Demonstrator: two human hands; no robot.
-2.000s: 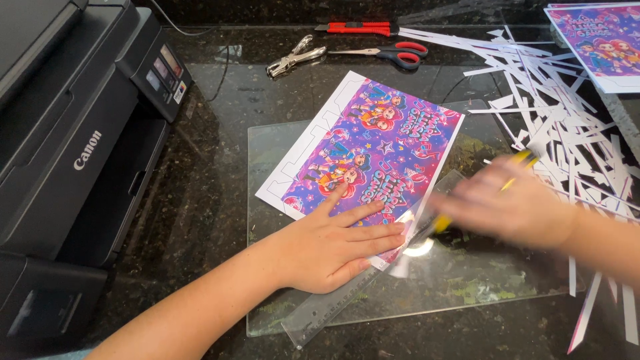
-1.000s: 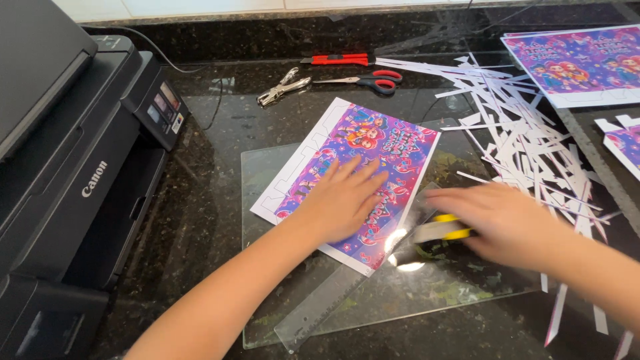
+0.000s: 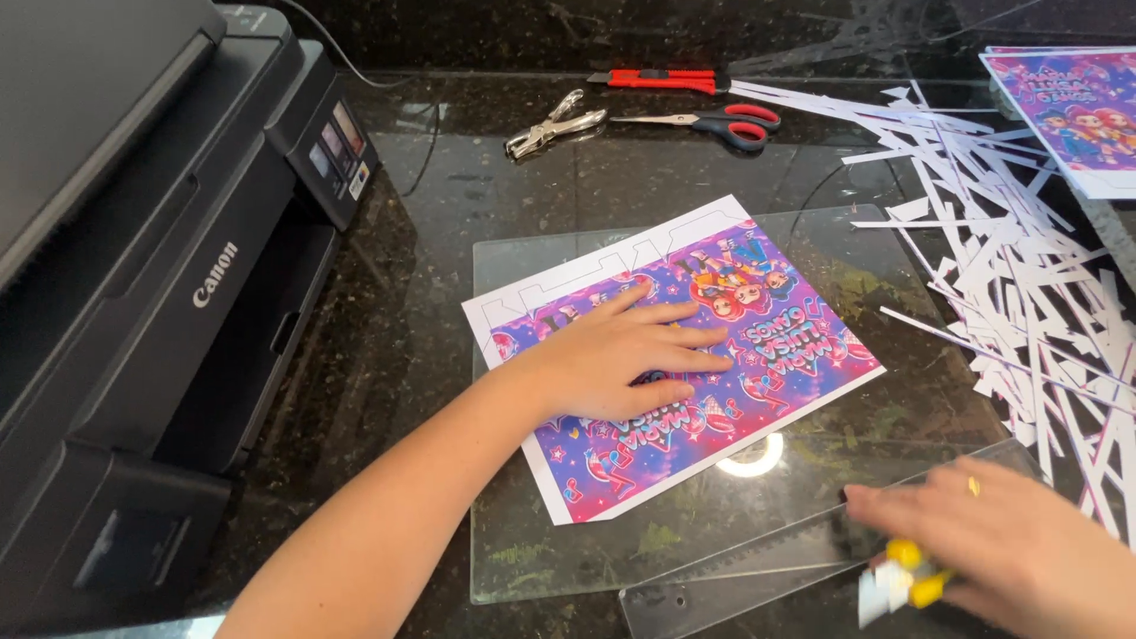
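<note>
My left hand (image 3: pixel 630 355) lies flat with spread fingers on a printed paper sheet (image 3: pixel 799 355) with cartoon figures and lettering. White margins with thin cut outlines run along its upper edge. The sheet rests at a slant on a clear glass plate (image 3: pixel 524 568). Lower right, my right hand (image 3: pixel 985 532) holds a yellow-and-white cutter (image 3: pixel 905 577), blurred, its blade not clearly visible. That hand's fingertips are at a clear plastic ruler (image 3: pixel 754 568), which lies diagonally over the plate's lower right part, below the sheet.
A black Canon printer (image 3: pixel 213 275) stands at left. Behind the plate lie a metal hole punch (image 3: pixel 555 129), scissors (image 3: pixel 710 120) and a red utility knife (image 3: pixel 666 81). White paper strips (image 3: pixel 1003 266) are heaped at right. More printed sheets (image 3: pixel 1083 115) lie at the upper right.
The printed sheet has turned clockwise under my left hand. My right hand has moved down, still with the cutter. The ruler now lies apart from the sheet, farther right.
</note>
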